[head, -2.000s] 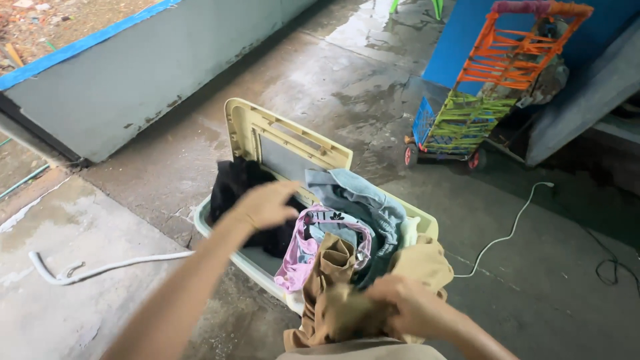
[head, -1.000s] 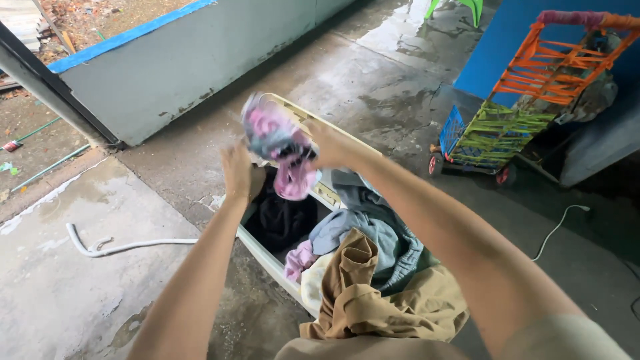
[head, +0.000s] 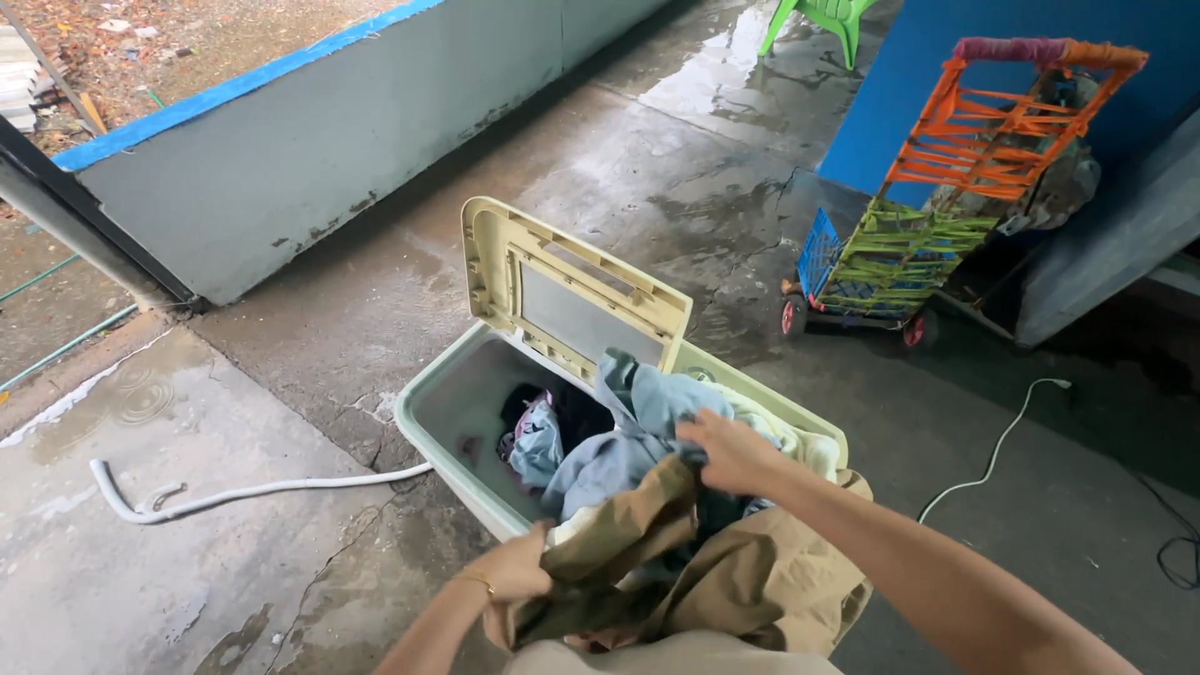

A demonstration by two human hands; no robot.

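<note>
Below me stands a twin-tub washing machine [head: 459,478] with its cream lid [head: 572,300] raised. Dark clothes [head: 581,412] and a light blue bunched cloth [head: 537,448] lie inside the left tub. My left hand [head: 511,565] grips the edge of a brown garment [head: 619,534] at the machine's front. My right hand [head: 736,455] is closed on a grey-blue garment [head: 647,403] heaped over the middle. Tan cloth [head: 787,572] hangs over the near right side, with a whitish cloth [head: 797,441] behind it. Some fingertips are hidden in the folds.
A grey drain hose [head: 272,487] runs left over wet concrete. A low wall [head: 356,141] with a blue top stands behind. At right are a wheeled cart [head: 919,225] wrapped in orange and green strips, and a white cord [head: 998,450]. A green plastic chair [head: 830,19] is at the top.
The pink patterned cloth is no longer held up between my hands. My left hand has moved down to the brown garment, my right hand down to the grey-blue one.
</note>
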